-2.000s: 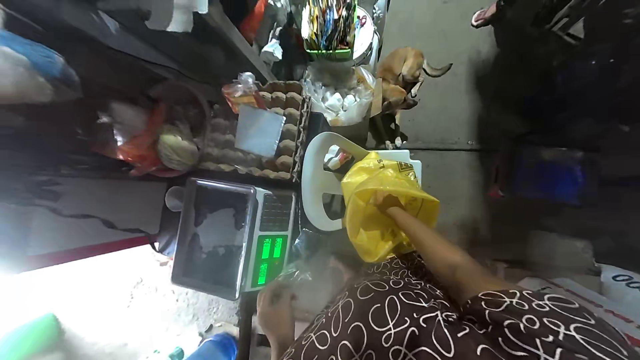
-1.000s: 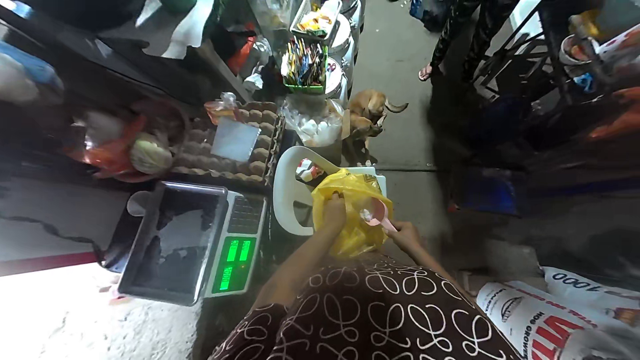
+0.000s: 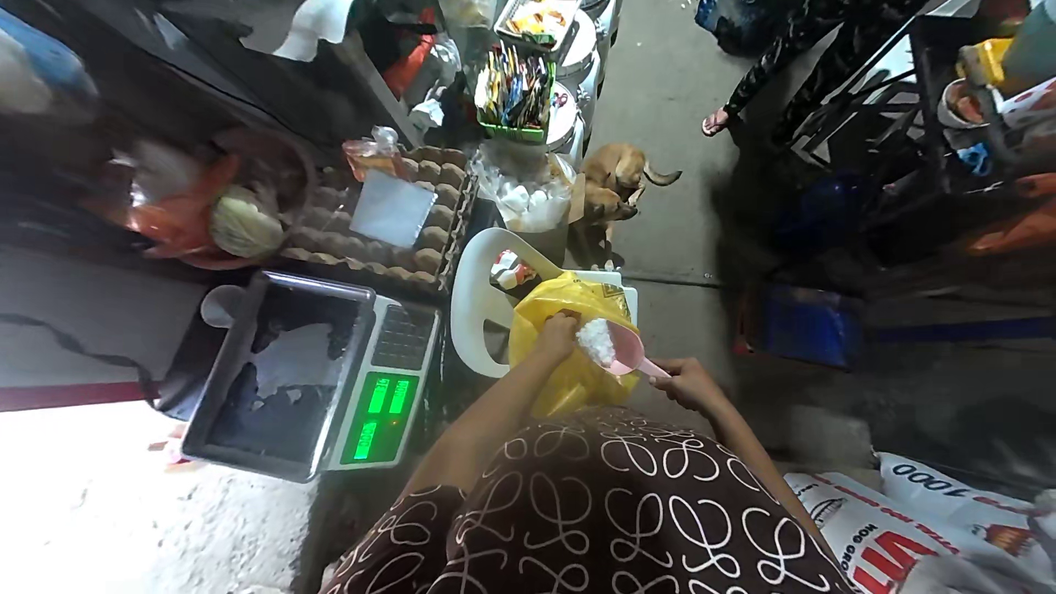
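My left hand (image 3: 559, 333) grips the rim of a yellow plastic bag (image 3: 569, 384), which stands on a white plastic chair (image 3: 472, 305). In my right hand (image 3: 686, 384) is the handle of a pink plastic scoop (image 3: 629, 350), held over the bag's opening. The scoop holds a heap of white granular stuff (image 3: 596, 341); what lies deeper in the bag is hidden. To the left, a digital weighing scale (image 3: 388, 404) with a lit green display carries a metal tray (image 3: 285, 371) with no goods on it.
Egg trays (image 3: 429, 256) lie beyond the scale, beside a plastic bag of white eggs (image 3: 528, 202). A brown dog (image 3: 615, 177) is on the floor past the chair. Another person's foot (image 3: 716, 122) shows farther off. Printed sacks (image 3: 874, 528) lie at the lower right, near a blue container (image 3: 813, 326).
Two seconds ago one hand reached into the yellow bag and no scoop showed. A second ago the pink scoop was at the bag; now it is raised at the opening, its white load plain.
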